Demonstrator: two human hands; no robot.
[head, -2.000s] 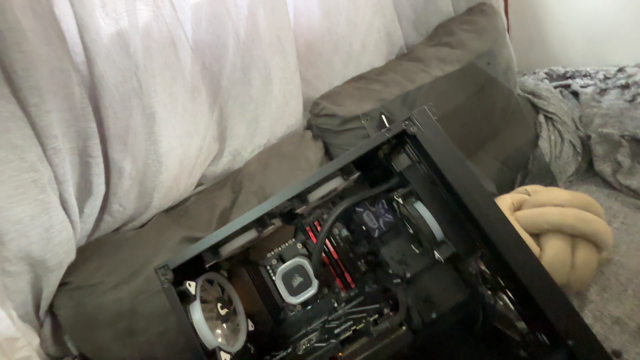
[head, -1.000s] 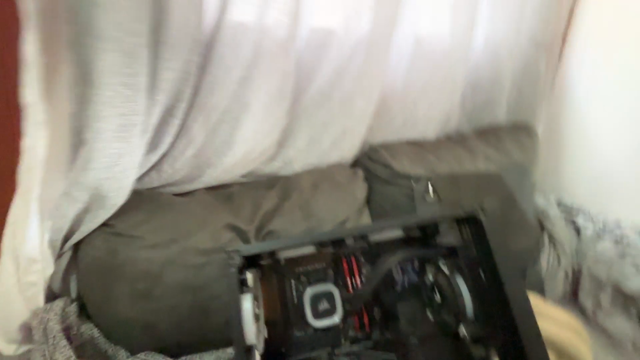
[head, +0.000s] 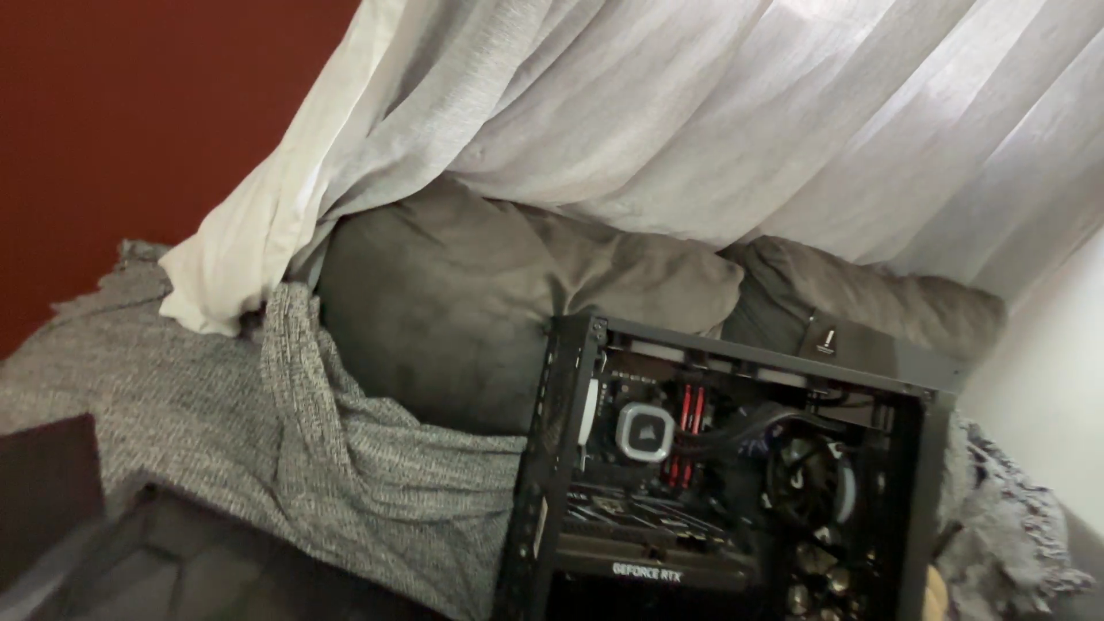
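Neither my left hand nor my right hand shows in the head view. A black desktop computer case point(head: 759, 355) stands at the lower right with its side open to view. Inside it are a square Corsair pump block point(head: 645, 432) with a pale rim, red-edged memory modules point(head: 690, 414), a GeForce RTX graphics card point(head: 647, 552) and a round fan point(head: 802, 479) at the right. Dark tubes run from the pump block toward the fan. The bottom of the case is cut off by the frame edge.
Dark grey cushions point(head: 440, 319) lie behind the case, under a pale curtain point(head: 647, 129). A grey knitted blanket point(head: 207, 397) covers the seat at left. A blurred dark panel with a hexagon-like pattern point(head: 198, 561) fills the lower left. A red wall point(head: 147, 112) rises behind.
The view has swung left, bringing the red wall, the blanket and the dark patterned panel into sight. The knotted beige cushion is now mostly out of view.
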